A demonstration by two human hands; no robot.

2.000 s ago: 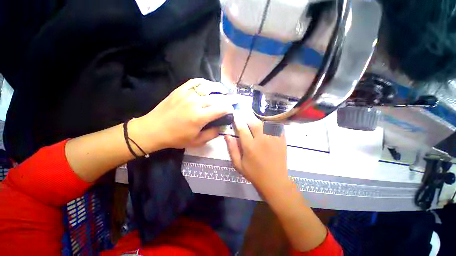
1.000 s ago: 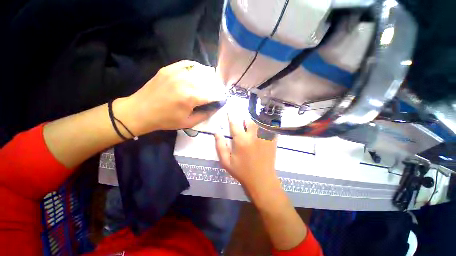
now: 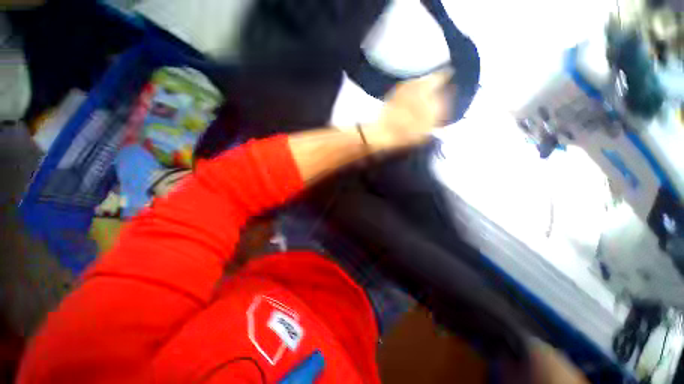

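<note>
Dark garment cloth [image 3: 405, 217] runs from the top middle, over the table edge and down to the lower right. A curved dark strip of it [image 3: 466, 64] loops over the bright white table. My left hand [image 3: 416, 109] is blurred, at this strip, with its fingers closed on the cloth. My right hand [image 3: 551, 366] is small and blurred, cut off by the bottom edge, beside the lower end of the cloth; its fingers are hidden. The white sewing machine with blue stripes [image 3: 600, 124] stands to the right, away from both hands.
A blue crate [image 3: 56, 184] at the left holds a colourful packet [image 3: 180, 120] and other items. The table's front edge [image 3: 525, 274] runs diagonally to the lower right. A dark clip-like thing [image 3: 634, 330] is near the right end. Dark green fuzzy material [image 3: 634, 67] is by the machine.
The view has swung left, bringing the crate into sight. Both hands have left the needle area: the left with the dark cloth, the right down to the bottom edge.
</note>
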